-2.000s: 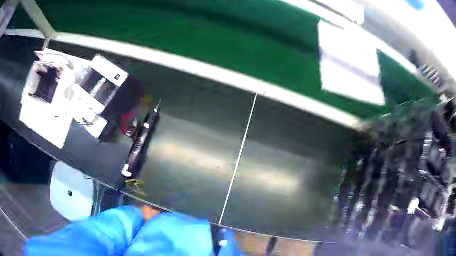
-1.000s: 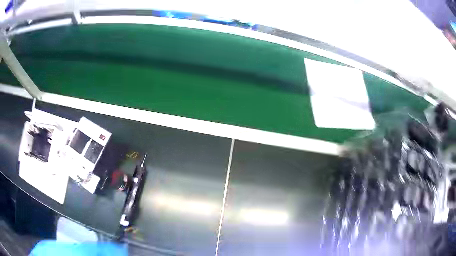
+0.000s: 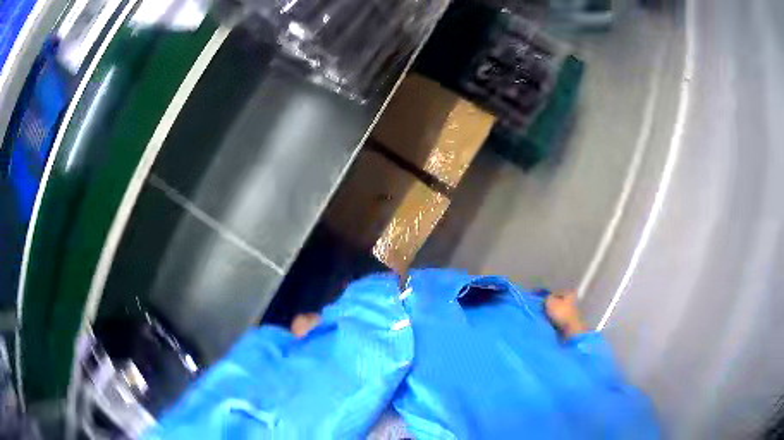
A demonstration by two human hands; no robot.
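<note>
My left hand (image 3: 305, 324) shows small and blurred beside the blue smock, near the dark green bench's front edge. My right hand (image 3: 565, 314) shows at the right sleeve's end, over the floor; its fingers are not clear. Nothing can be made out in either hand. Nearest in front are brown cardboard boxes (image 3: 413, 163) with shiny tape, low beside the dark bench (image 3: 249, 185).
Black parts in shiny clear plastic (image 3: 318, 39) lie at the bench's far end. A green crate (image 3: 550, 125) holding dark parts stands on the floor beyond the boxes. A green conveyor (image 3: 73, 198) runs along the left. Blurred dark and shiny items (image 3: 142, 352) lie at lower left.
The view has swung right and down towards the floor. The white housings and the screwdriver are no longer distinguishable. The boxes, the crate, the smock front and both hands now show.
</note>
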